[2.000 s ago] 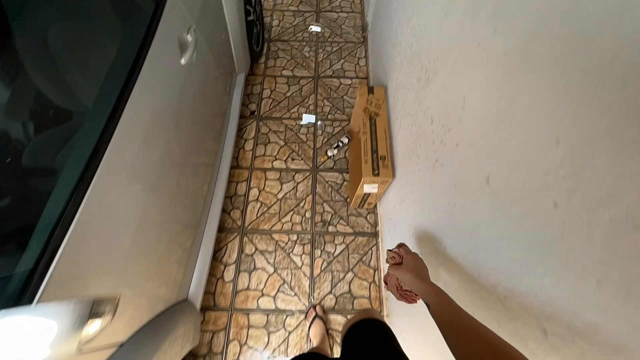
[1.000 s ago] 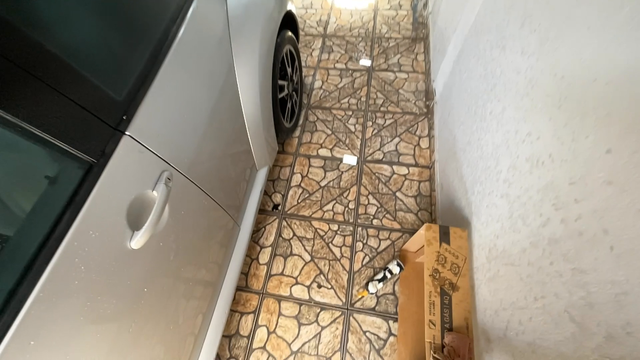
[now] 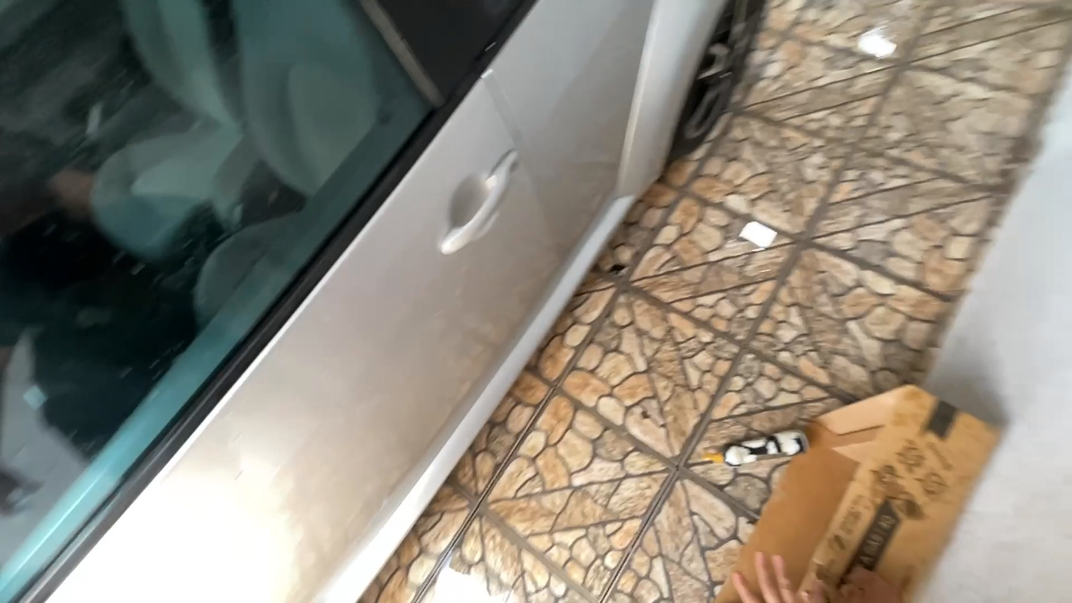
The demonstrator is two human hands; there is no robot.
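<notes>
At the lower right, a cardboard box [image 3: 904, 494] with printing and dark bands lies on the tiled floor against the wall. My left hand [image 3: 769, 579] is at the bottom edge of the view, its visible fingers spread over the box's open side; whether they touch it is unclear. My right hand [image 3: 867, 586] is mostly cut off and blurred at the box's printed face, so its hold cannot be made out. Beside the box lies a small white and black bottle-like object [image 3: 764, 449] with an orange-yellow tip.
A silver car [image 3: 377, 335] fills the left, with its door handle [image 3: 479, 205] and a rear or front wheel [image 3: 712, 84] showing. White patches [image 3: 759, 234] mark the stone-patterned tiles [image 3: 636, 377]. A pale wall [image 3: 1022, 335] stands at the right.
Two seconds ago my right hand held a crumpled reddish-brown cloth-like thing beside the wall. Now both hands are at the box. The view has swung toward the car and closer to the box.
</notes>
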